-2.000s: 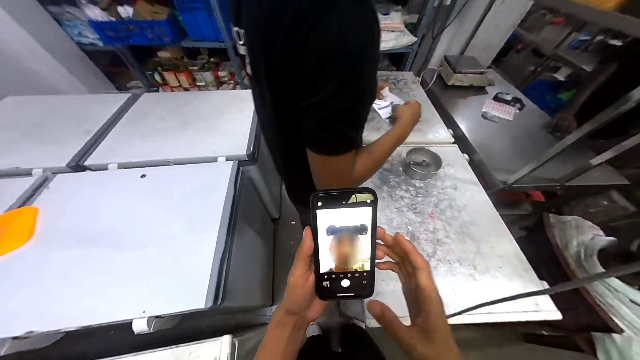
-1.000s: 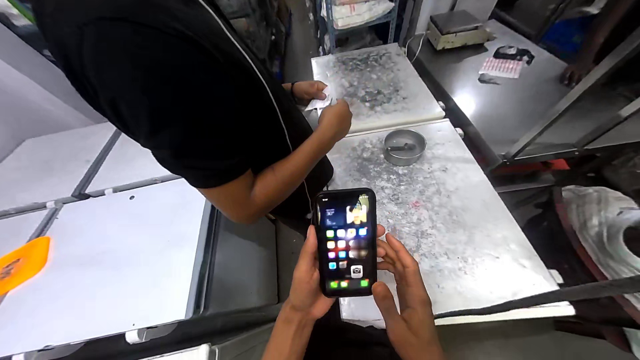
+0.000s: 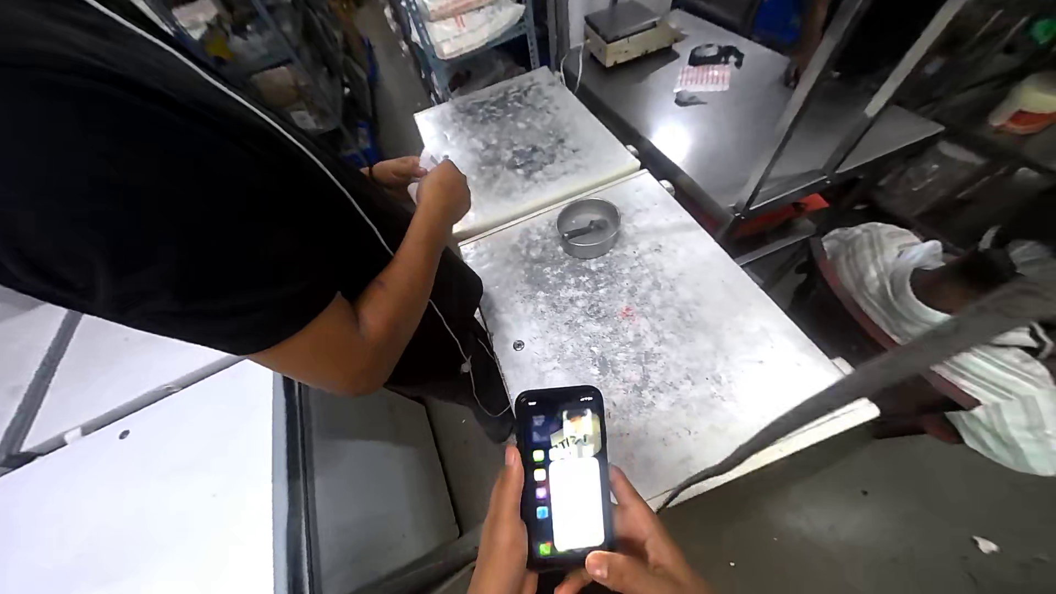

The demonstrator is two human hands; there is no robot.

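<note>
A black smartphone is held upright near the bottom middle, its screen lit with app icons and a white panel. My left hand grips its left edge. My right hand is at its lower right, the thumb by the bottom corner and fingers against the right side and behind. Beyond the phone, a round metal pan with a dark-handled tool in it rests on a worn white freezer lid.
A person in black stands close at left, holding a small white item. White chest lids lie lower left. A scale and steel table are behind; another person in striped clothing is at right.
The phone screen has gone from a camera view to a home screen, then to one with a white panel. My right hand has closed in on the phone. The view has swung right.
</note>
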